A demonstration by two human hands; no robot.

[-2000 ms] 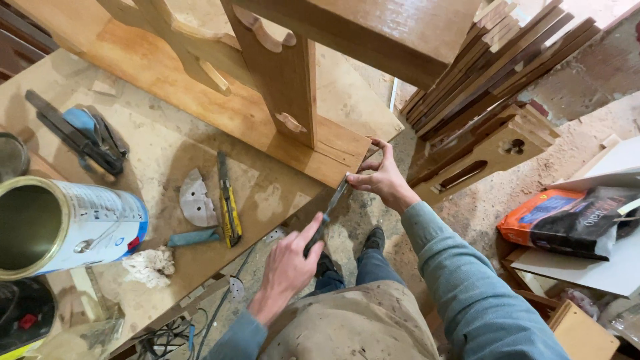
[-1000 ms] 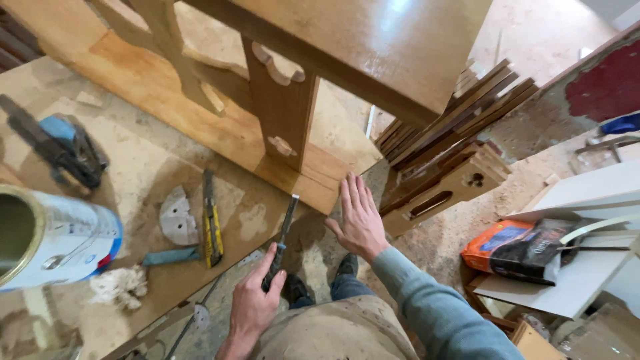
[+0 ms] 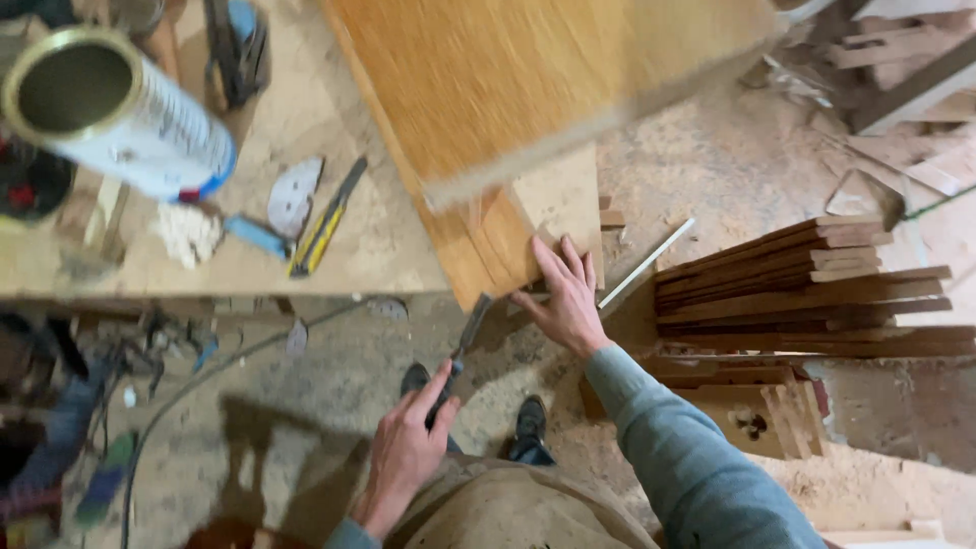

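My left hand (image 3: 415, 435) is closed round the dark handle of a chisel (image 3: 473, 324), whose blade points up toward the near end of a varnished wooden board (image 3: 476, 252). My right hand (image 3: 564, 293) rests with spread fingers at that board's right corner. A broad varnished panel (image 3: 534, 69), blurred at its edge, stands over the board and hides most of it. Left of the board on the workbench (image 3: 343, 221) lie a yellow utility knife (image 3: 328, 221), a perforated sanding disc (image 3: 293, 200) and a blue-grey piece (image 3: 257, 235).
An opened metal can (image 3: 122, 114) stands at the bench's left, beside a crumpled white rag (image 3: 187, 232). Stacked wooden boards (image 3: 762, 297) and cut-out panels (image 3: 751, 419) are at the right. A cable (image 3: 206, 374) crosses the floor by the bench, and a white strip (image 3: 646, 263) lies right of it.
The view has turned and shifted strongly. My right hand has gone from two seconds ago's hold near the chisel tip to the board's corner. The chisel stays in my left hand.
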